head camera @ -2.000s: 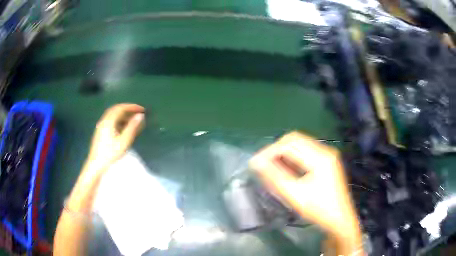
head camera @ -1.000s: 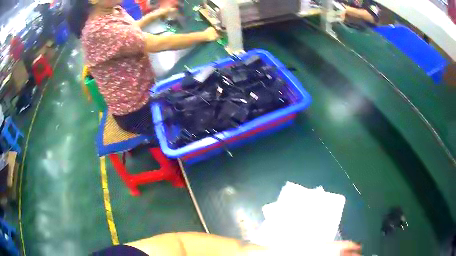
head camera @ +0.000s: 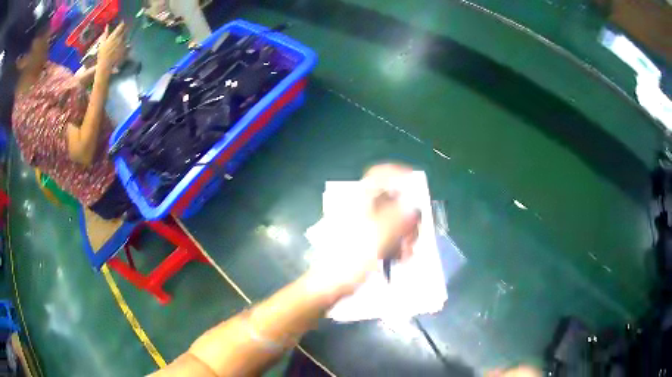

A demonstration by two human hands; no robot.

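Note:
A stack of white sheets point(head camera: 346, 213) lies on the glossy green tabletop, glaring and slightly fanned. My left hand point(head camera: 390, 221) is over the stack, blurred, with bent fingers. A thin dark strip shows just below its fingers; whether they grip it cannot be told. A thin black cord point(head camera: 429, 340) trails below the stack's lower edge. A clear plastic bag point(head camera: 448, 250) shows faintly at the stack's right side. My right hand point(head camera: 516, 372) is only a blurred sliver at the bottom edge, and what it holds is hidden.
A blue basket point(head camera: 214, 158) full of black adapters stands at upper left, beside a red stool point(head camera: 166, 276). A person point(head camera: 55, 125) sits left of it. A black adapter pile point(head camera: 575, 350) is at lower right. The conveyor's dark band point(head camera: 471, 74) crosses the upper right.
The view has swung left, then partly back; basket and person now sit farther left. My left hand now lies over the white sheets. My right hand has dropped to the bottom edge.

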